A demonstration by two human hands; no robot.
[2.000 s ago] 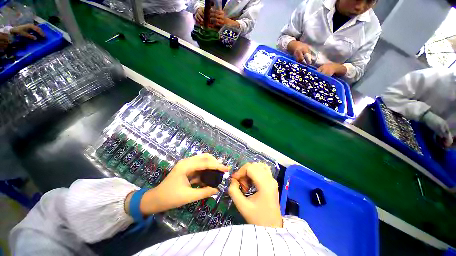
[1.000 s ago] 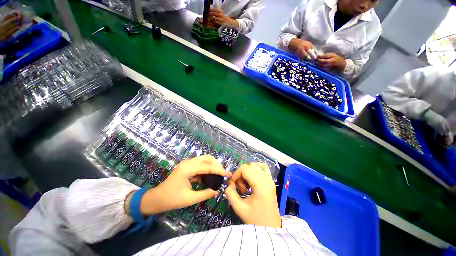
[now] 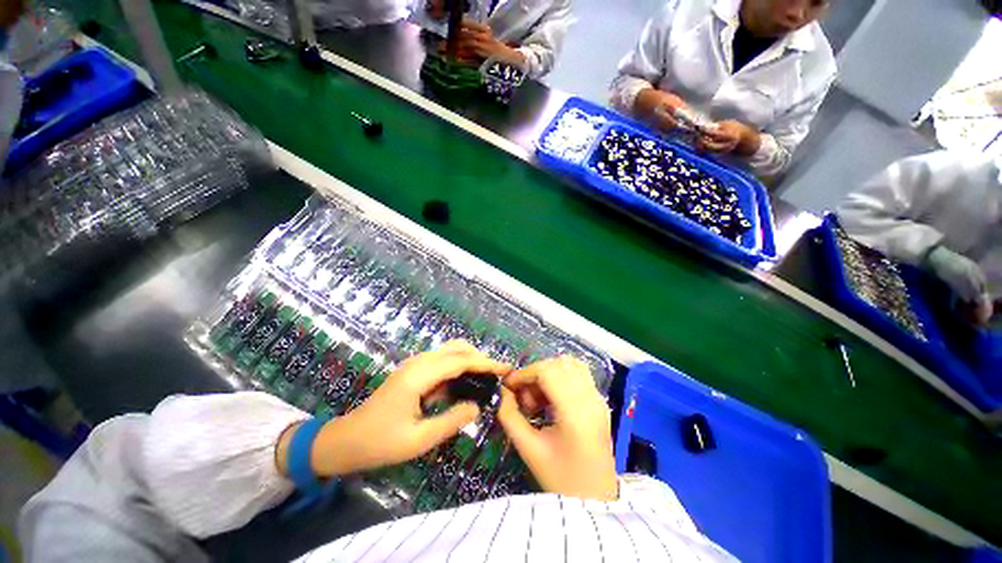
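Note:
My left hand [image 3: 398,414], with a blue band at the wrist, holds a glossy black housing [image 3: 475,387] between thumb and fingers. My right hand [image 3: 563,423] meets it at the housing's right end, its thumb and fingertips pinched on a small part that is mostly hidden; I cannot tell if it is a circuit board. Both hands are above a clear blister tray [image 3: 319,236] with rows of green circuit boards [image 3: 275,340]. A shallow blue bin [image 3: 758,484] at my right holds a few black housings [image 3: 697,432].
A green conveyor belt [image 3: 527,236] runs diagonally beyond the tray, carrying scattered black parts [image 3: 436,210]. Stacked clear trays [image 3: 132,181] lie at left. Across the belt are people in white coats, a crowded blue parts bin [image 3: 670,181] and a green fixture [image 3: 451,75].
The black parts on the belt have moved toward the upper left. My left hand has turned the housing slightly; both hands stay together over the tray. The person across has raised both hands from the bin.

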